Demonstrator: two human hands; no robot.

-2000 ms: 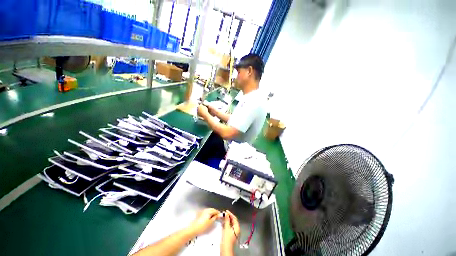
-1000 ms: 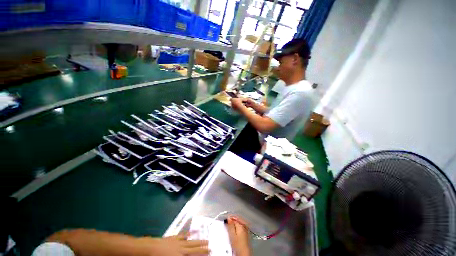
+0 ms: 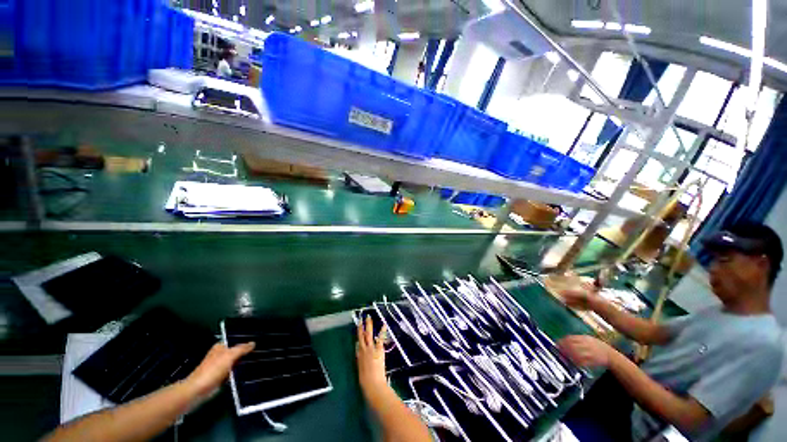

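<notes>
My left hand (image 3: 217, 367) grips the left edge of a small black solar panel (image 3: 280, 367) with a white edge, lying face up or held just above the green bench; I cannot tell which. A short white lead shows below it. My right hand (image 3: 372, 347) has its fingers apart at the left end of the stacked panels (image 3: 483, 354), which overlap in rows with coiled white cords. Its contact with the nearest panel is unclear. More black panels (image 3: 142, 354) lie on the left, partly over white-backed ones.
Blue bins (image 3: 362, 108) stand on a shelf (image 3: 345, 155) above the bench. White sheets or panels (image 3: 226, 199) are stacked beneath the shelf. A coworker (image 3: 725, 337) in a dark cap is at the right, arms reaching over the bench near the stacked panels.
The view has swung left; the fan, meter and metal-framed tray are out of view. My hands have left the tray and white panel; my left now grips a black panel, my right is beside the stack.
</notes>
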